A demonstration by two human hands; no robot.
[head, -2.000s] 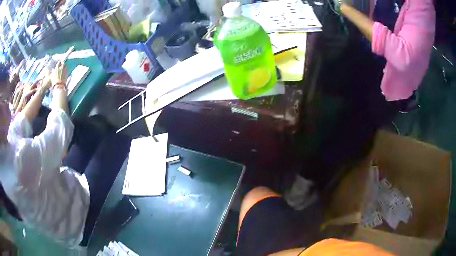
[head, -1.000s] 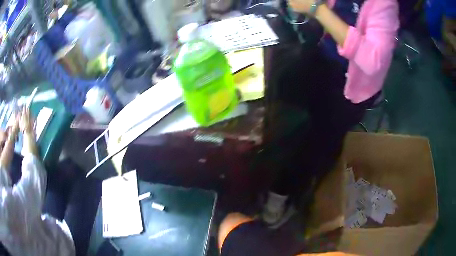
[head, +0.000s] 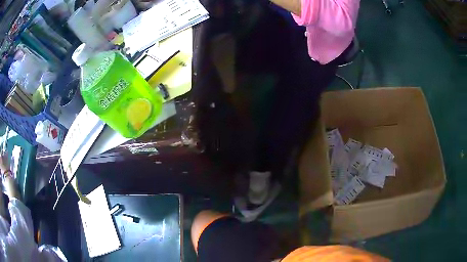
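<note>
Neither of my hands is in the picture. Nearest in front of me, the small dark-green table [head: 153, 233] shows at the lower left, cut off by the bottom edge. A white stack of label sheets [head: 100, 222] lies at its left side. Two small white-and-dark pieces lie beside the stack, one at its edge [head: 117, 209] and one a little to the right [head: 131, 218]. An open cardboard box [head: 386, 221] stands on the floor at the right with printed white paper scraps [head: 361, 166] inside.
A green bottle [head: 120, 94] stands on the dark-brown bench [head: 148, 148] with long white sheets [head: 82, 135], a thin metal frame [head: 60, 179] and printed papers [head: 164, 23]. A blue basket [head: 23, 120] is at far left. A person in pink [head: 330, 30] sits behind; another person's white sleeve [head: 20, 230] shows lower left.
The view has swung right, so the table, bottle and bench have shifted left in the picture and the box shows more fully. The phone-like dark object has left the view. No hand has appeared.
</note>
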